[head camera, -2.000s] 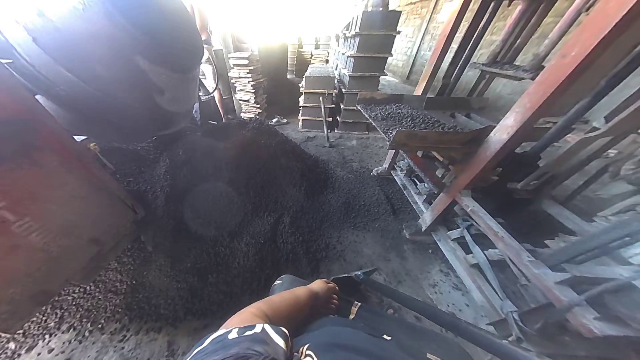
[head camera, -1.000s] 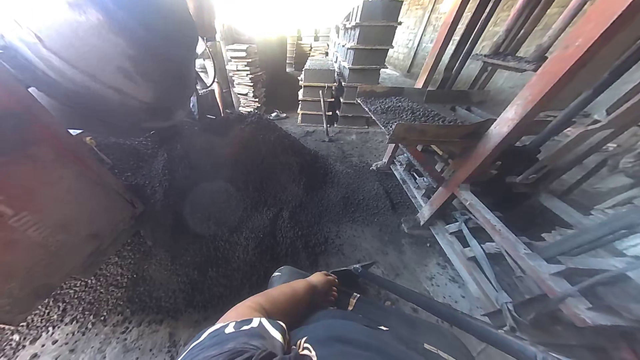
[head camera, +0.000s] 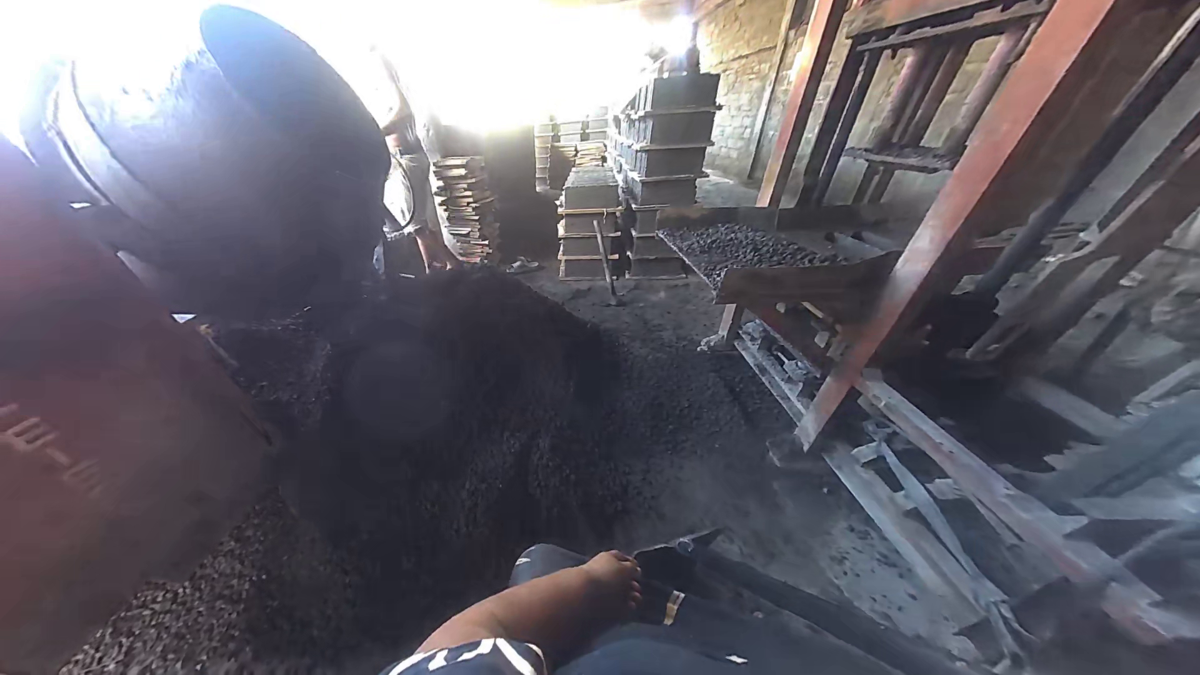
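Note:
My left hand (head camera: 614, 579) rests on my dark-clothed leg at the bottom centre, fingers curled down; whether anything is under them cannot be seen. My right hand is not in view. Just right of my left hand, a dark metal blade-like end (head camera: 689, 544) shows, with a dark bar running to the lower right beside my leg. In front of me lies a large heap of dark aggregate mix (head camera: 469, 403). A mixer drum (head camera: 234, 159) stands over its far left side.
A red metal panel (head camera: 103, 469) is at left. At right stands a red-framed machine (head camera: 966, 216) with a tray of gravel (head camera: 750, 248). Behind are stacked blocks (head camera: 670, 131), a pile of thin boards (head camera: 464, 211), an upright long-handled tool (head camera: 605, 258) and a partly hidden person (head camera: 408, 178).

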